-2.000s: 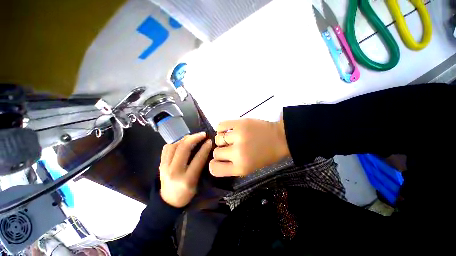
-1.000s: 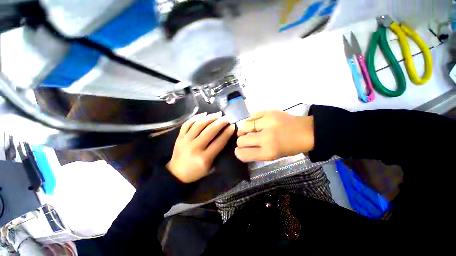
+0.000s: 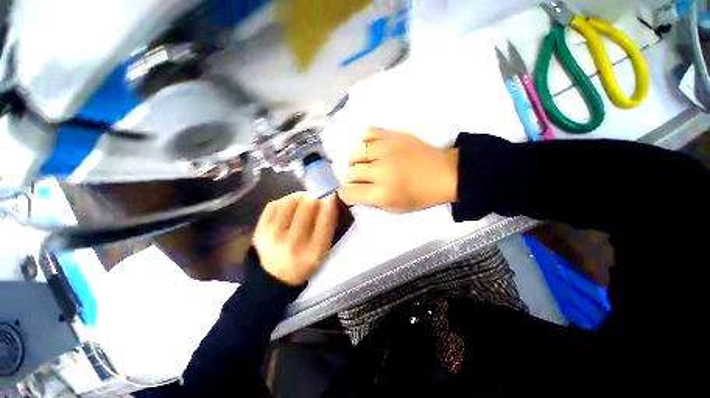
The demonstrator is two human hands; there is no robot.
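A dark brown-black cloth (image 3: 222,253) lies under the white sewing machine head (image 3: 187,124), left of my hands. My left hand (image 3: 294,233) rests on the cloth's right end, fingertips at the grey-blue block (image 3: 320,178) beside the presser foot. My right hand (image 3: 401,171) lies just right of the block, fingers bent and touching the dark edge of the cloth. The hands nearly touch. The needle area is blurred, and the fingers hide the seam edge.
Scissors with a green and a yellow handle (image 3: 573,101) and pink and light blue snips (image 3: 530,101) lie at the upper right. The table's ruler-marked edge (image 3: 405,268) runs before my lap. Blue material (image 3: 572,288) is below right. A grey box (image 3: 31,330) stands left.
The view has shifted. The black cloth has drawn leftward from the table's front, baring the ruler edge and white table below my hands. Both hands remain by the block.
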